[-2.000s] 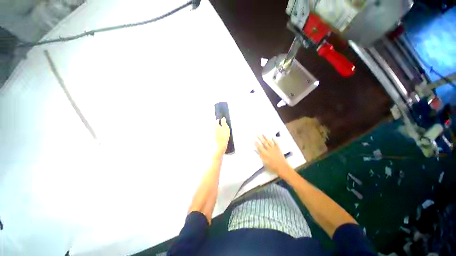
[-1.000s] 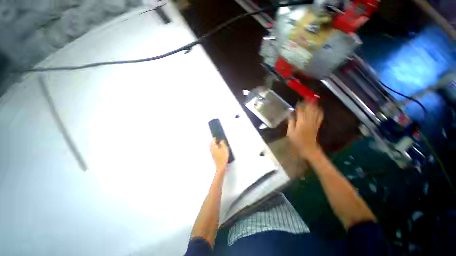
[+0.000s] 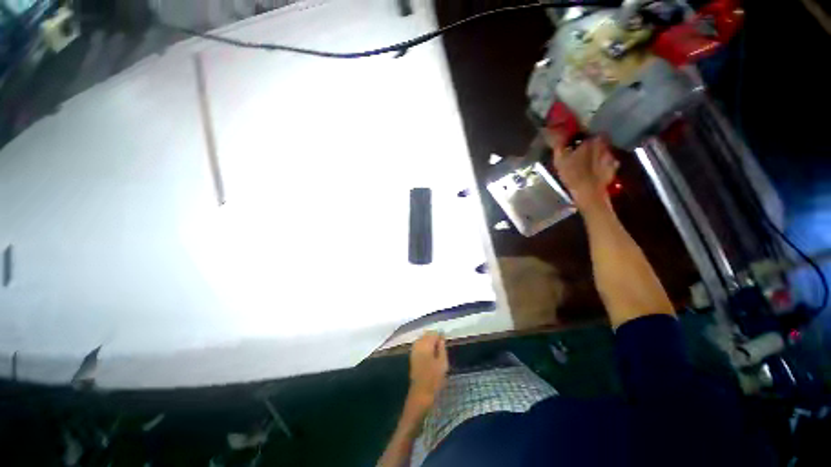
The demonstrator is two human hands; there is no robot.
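Observation:
The white fabric lay covers the table. A dark flat cloth weight lies on it near its right part, untouched. The cutting machine, with silver-grey body and red parts, stands right of the lay, its shiny base plate on the brown tabletop. My right hand is at the machine's red handle below the motor, fingers curled round it; the hand hides most of the handle. My left hand is at the lay's front edge, fingers curled; whether it pinches fabric is hidden.
A black cable runs across the lay's far part to the machine. A thin brown strip lies on the lay. A dark curved gap shows near the front corner. Metal tubes stand at the right. Scraps litter the green floor.
My left hand has let go of the weight and moved to the lay's front edge. My right hand has moved from the lay to the machine's handle. The view has shifted.

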